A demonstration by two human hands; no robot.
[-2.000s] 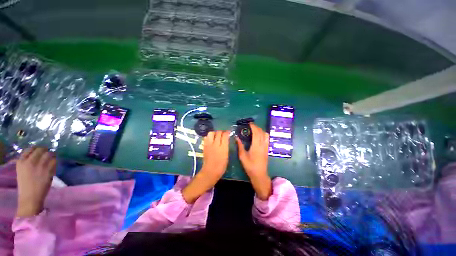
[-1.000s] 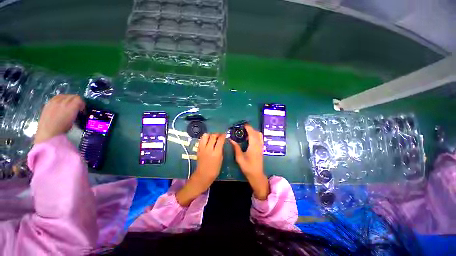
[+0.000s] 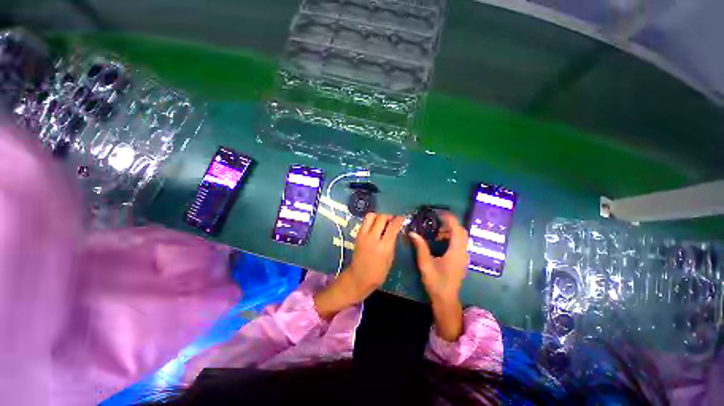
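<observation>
My right hand (image 3: 444, 258) holds a round black device (image 3: 426, 223) between thumb and fingers, with a dark flap at its back. My left hand (image 3: 371, 252) is just left of it, fingers bent down at the mat; whether it holds a small part is hidden. A second round black device (image 3: 362, 201) with an open dark flap lies just beyond my left fingertips. A lit phone (image 3: 298, 204) lies on the left and another lit phone (image 3: 491, 228) on the right. A white cable (image 3: 336, 187) with pale-yellow strips (image 3: 334, 212) loops beside the left phone.
A clear ribbed tray (image 3: 359, 59) lies at the back. A blister tray with black devices (image 3: 627, 289) lies right, another (image 3: 111, 119) far left. A third phone (image 3: 220, 190) lies left. A neighbour's pink sleeve (image 3: 48, 262) fills the left edge. A white slanting support (image 3: 667, 202) stands right.
The view has turned and shifted, so the bench things appear further right and tilted. The neighbour's arm has left the third phone's side. My right hand still holds the device.
</observation>
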